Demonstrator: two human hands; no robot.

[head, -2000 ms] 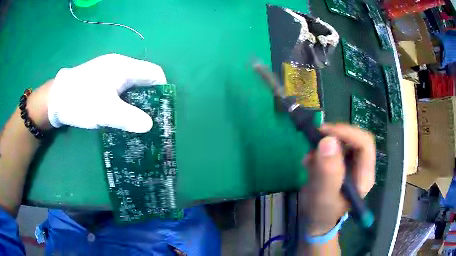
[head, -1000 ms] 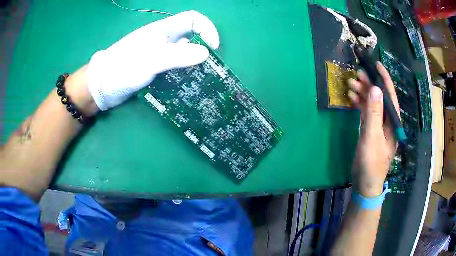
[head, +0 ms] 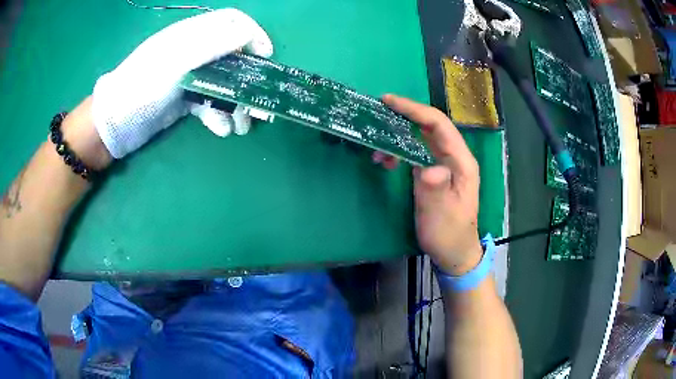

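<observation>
A green circuit board is held tilted above the mat, its solder-dotted face up and white and dark connectors showing below its near edge. My left hand, in a white knit glove, grips the board's left end. My right hand, bare with a light blue wrist strap, holds the board's right end, fingers at the far edge and thumb at the near corner. The soldering iron is parked with its front end in the stand; its teal cable end points toward me.
A yellow-brown sponge sits in a dark tray beside the stand. Several boards lie on the dark green belt at right, with a cardboard box beyond. The iron's black cable runs behind my right wrist. Solder wire lies at the top.
The iron has left my right hand and rests in the stand. My right hand has moved left onto the board, which is now raised and tilted with its connectors showing underneath.
</observation>
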